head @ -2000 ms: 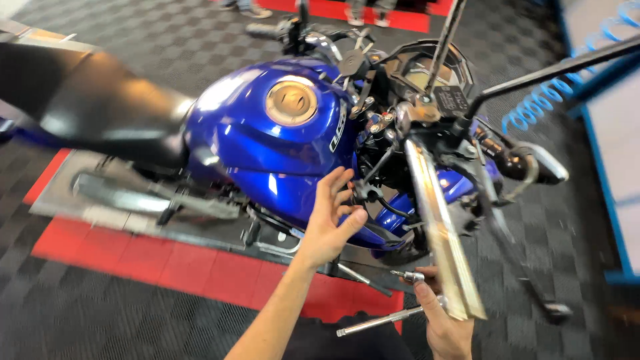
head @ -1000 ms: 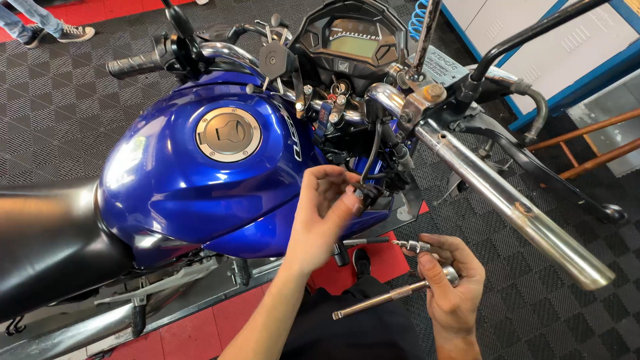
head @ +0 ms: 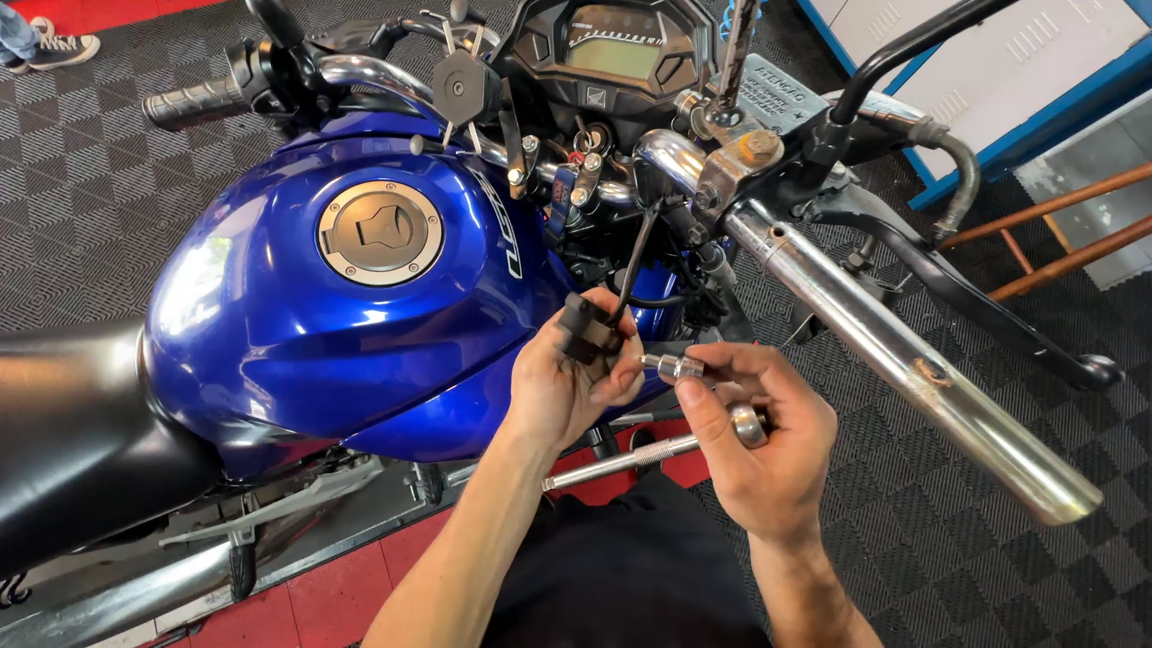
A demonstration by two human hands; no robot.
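Note:
My left hand (head: 562,382) holds a black switch housing (head: 585,331) with a black cable running up from it, beside the blue motorcycle fuel tank (head: 360,315). My right hand (head: 765,432) grips a chrome ratchet handle (head: 630,459) in its palm. Between that hand's thumb and fingers is a chrome bit socket (head: 673,365), its tip pointing left, close to the left fingertips. Above and to the right, the bare chrome handlebar end (head: 918,369) has no grip on it. The exact kind of the black housing cannot be told for certain.
The brake lever (head: 972,288) and a mirror stem (head: 900,54) stick out on the right. Ahead are the instrument cluster (head: 612,54) and a phone mount (head: 466,87). The far handlebar grip (head: 193,103) is at upper left. A person's shoe (head: 63,47) shows at the far upper left.
The black housing now shows plainly in my left hand, its palm turned up. My right hand still holds the ratchet and bit socket. The view has swung and come closer to the handlebar.

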